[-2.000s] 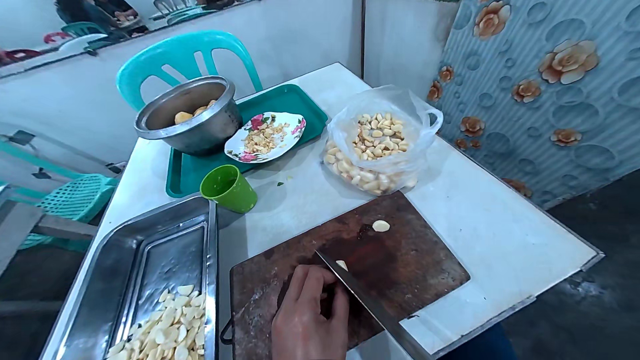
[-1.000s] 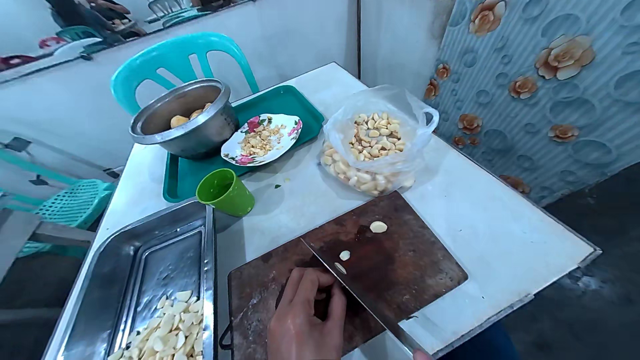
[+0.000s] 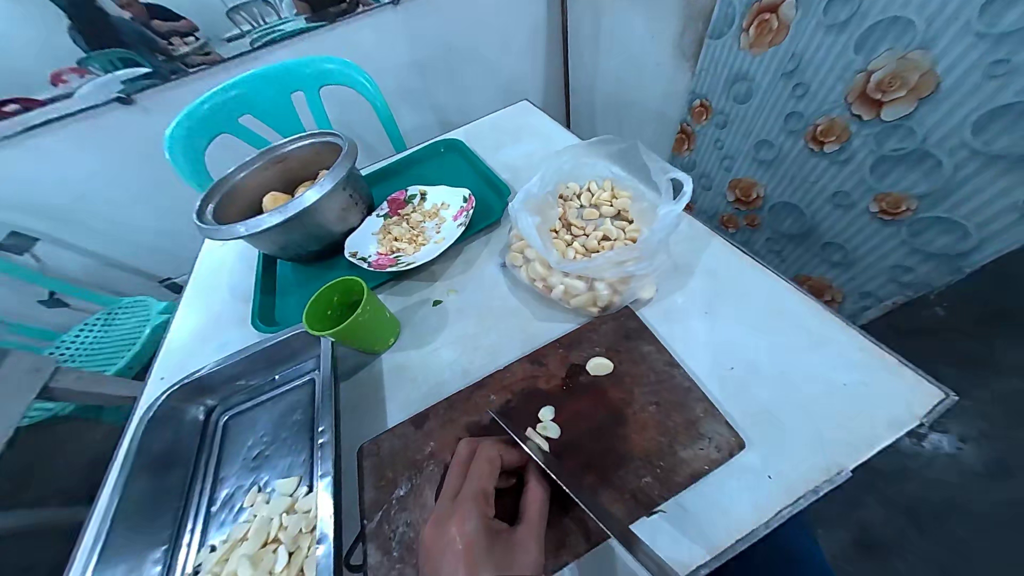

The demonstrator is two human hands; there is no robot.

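My left hand (image 3: 488, 508) rests on the brown cutting board (image 3: 664, 440), its curled fingertips around a peeled garlic clove that is mostly hidden, close against the knife blade (image 3: 560, 480). The knife slants across the board, tip up and left, its rear end leaving the frame at the bottom. My right hand is out of view. Several thin garlic slices (image 3: 548, 430) lie just beyond the blade, one touching it. A larger garlic piece (image 3: 599, 366) lies alone higher on the board. Behind the board stands an open clear plastic bag (image 3: 536, 192) full of peeled cloves.
At left, a steel tray (image 3: 326, 416) holds garlic slices (image 3: 268, 536). A green plastic cup (image 3: 364, 324) stands by its far corner. Behind, a green tray (image 3: 480, 172) carries a metal pot (image 3: 320, 220) and a floral plate (image 3: 444, 240) of small pieces. A turquoise chair (image 3: 232, 100) stands beyond.
More garlic slices lie beside the blade than in the earlier frames. My left hand has stayed in nearly the same place. The fingertip seen at the knife's rear end one second ago is out of view.
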